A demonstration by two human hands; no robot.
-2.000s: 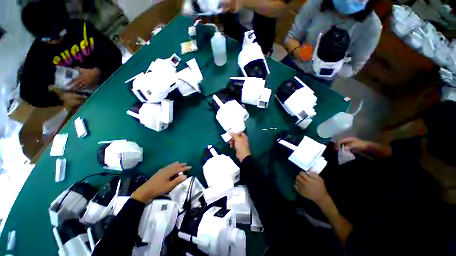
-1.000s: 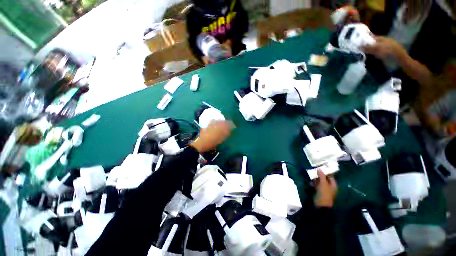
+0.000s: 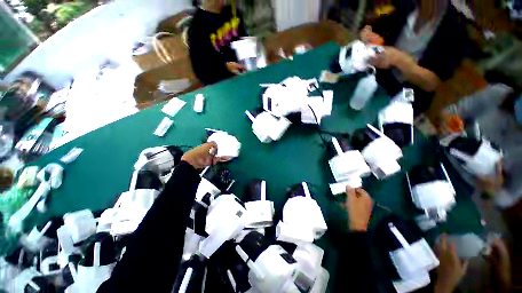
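My left hand [image 3: 200, 155] is closed on the near-left side of a white-and-black security camera [image 3: 224, 146] lying on the green bench. Its fingertips are partly hidden. My right hand [image 3: 359, 207] has its fingertips on the white base of another security camera [image 3: 348, 166], which lies on the bench with its thin antenna pointing away from me. A large heap of similar cameras [image 3: 226, 216] lies between and below my forearms, with thin black cables among them.
More cameras [image 3: 286, 97] lie at the bench's middle and right [image 3: 432, 191]. A squeeze bottle [image 3: 364, 91] stands at the far side. Small white blocks [image 3: 173, 106] lie far left. Coworkers sit across and at right; one person's hands [image 3: 452, 263] are at lower right.
The view has swung left. My left hand has moved from over the heap to the camera at its far side and closed on it. My right hand stays at the same camera's base.
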